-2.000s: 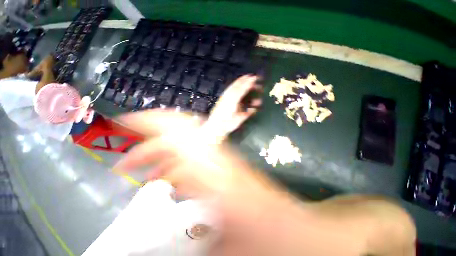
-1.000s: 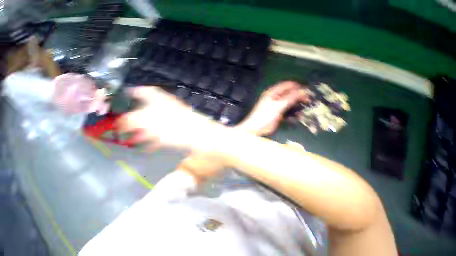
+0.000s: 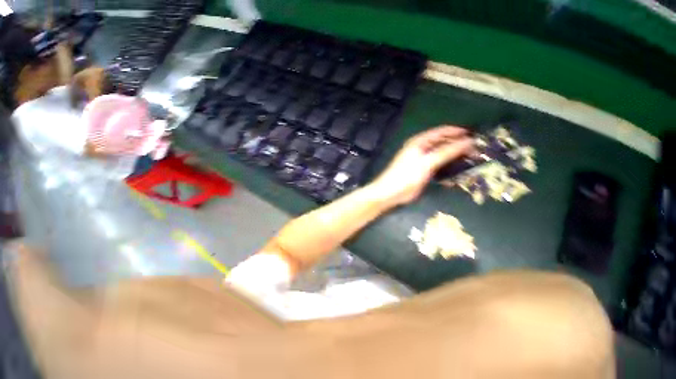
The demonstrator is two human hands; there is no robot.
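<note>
My left hand (image 3: 433, 152) reaches to the left edge of the mixed pile of cream and dark bits (image 3: 493, 181) on the green bench. Its fingers are curled over a dark part (image 3: 454, 170), blurred and partly covered by them. A smaller pile of cream bits (image 3: 445, 237) lies nearer me. My right forearm crosses the bottom of the view, large and blurred. My right hand (image 3: 37, 296) is a blur at the lower left, cut off by the edge; its fingers and anything in it cannot be made out.
A black blister tray (image 3: 319, 96) with filled pockets lies left of the piles. A flat black rectangle (image 3: 589, 222) lies right, beside another black tray (image 3: 656, 274). A pink fan (image 3: 118, 126), a red stool (image 3: 181, 181) and another worker's hands (image 3: 89, 83) are at left.
My left hand has moved right with the dark part, from the tray's edge to the mixed pile. My right hand has swung down and left. The camera view has shifted.
</note>
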